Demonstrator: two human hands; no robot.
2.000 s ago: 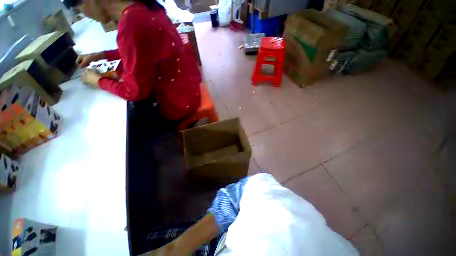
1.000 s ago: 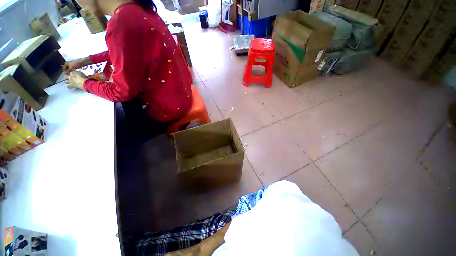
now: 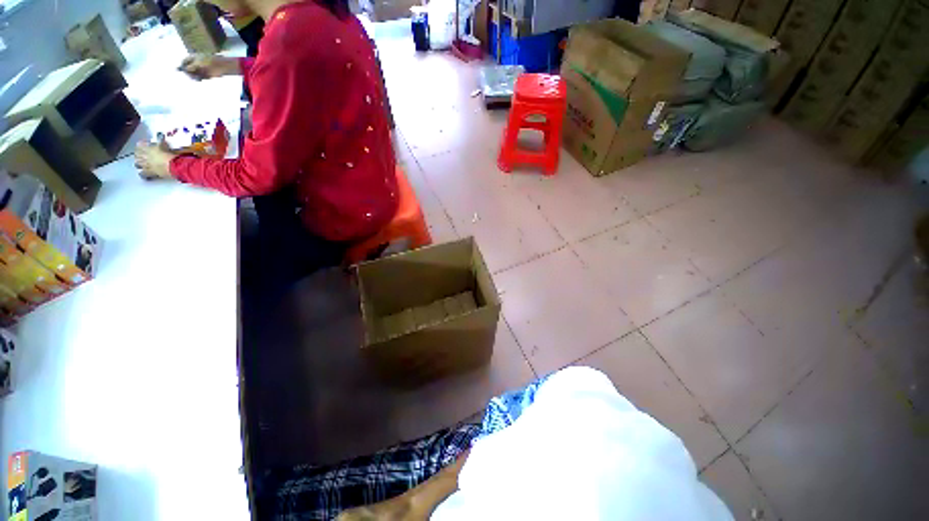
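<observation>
Neither of my hands shows. A bare forearm runs down to the bottom edge, below a light blue sleeve and white clothing; its hand is cut off. A grey retail box with an orange edge and product pictures stands on the white table at the lower left. An open brown carton stands on the floor beside the table, with flat brown cardboard shapes inside.
A person in a red top sits at the table, one hand by a small orange-and-white box. Orange boxes and brown cartons line the left. A red stool and a large carton stand beyond.
My view has swung to the right since the earliest frame, and my forearm sits lower. The seated person's far hand has moved away from the small box; the near hand stays beside it.
</observation>
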